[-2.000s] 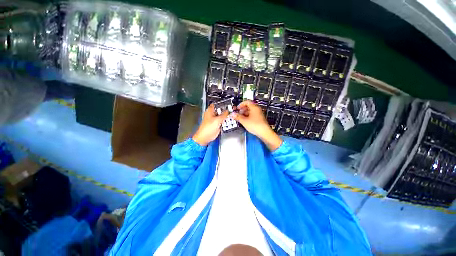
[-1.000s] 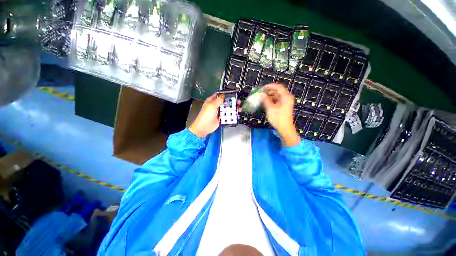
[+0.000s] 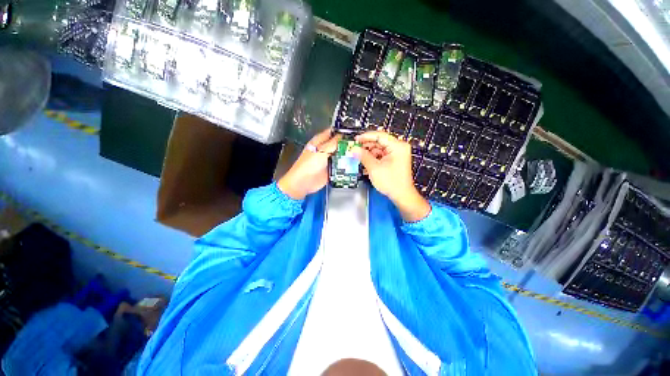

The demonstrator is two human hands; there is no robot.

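A green circuit board [image 3: 346, 163] with a pale patch lies in or on a dark front housing, held upright in front of my chest. My left hand [image 3: 312, 167] grips its left side. My right hand [image 3: 388, 167] has its thumb and fingers at the board's upper right edge. The dark housing tray [image 3: 481, 143] lies just beyond my hands, with rows of dark pockets. Several loose circuit boards [image 3: 424, 82] lie on its upper left part. The housing's rim is mostly hidden by my fingers and the board.
A clear blister tray [image 3: 198, 73] of green boards is at the upper left. Loose keypads [image 3: 542, 176] lie right of the dark tray. Stacked spare trays [image 3: 621, 253] stand far right. An open cardboard box [image 3: 184, 172] is below the bench edge. A person's blue sleeve [image 3: 55, 341] shows lower left.
The circuit board, blurred in my right hand a second ago, is now at the housing in my left hand. My right hand has moved left and closer to my left hand.
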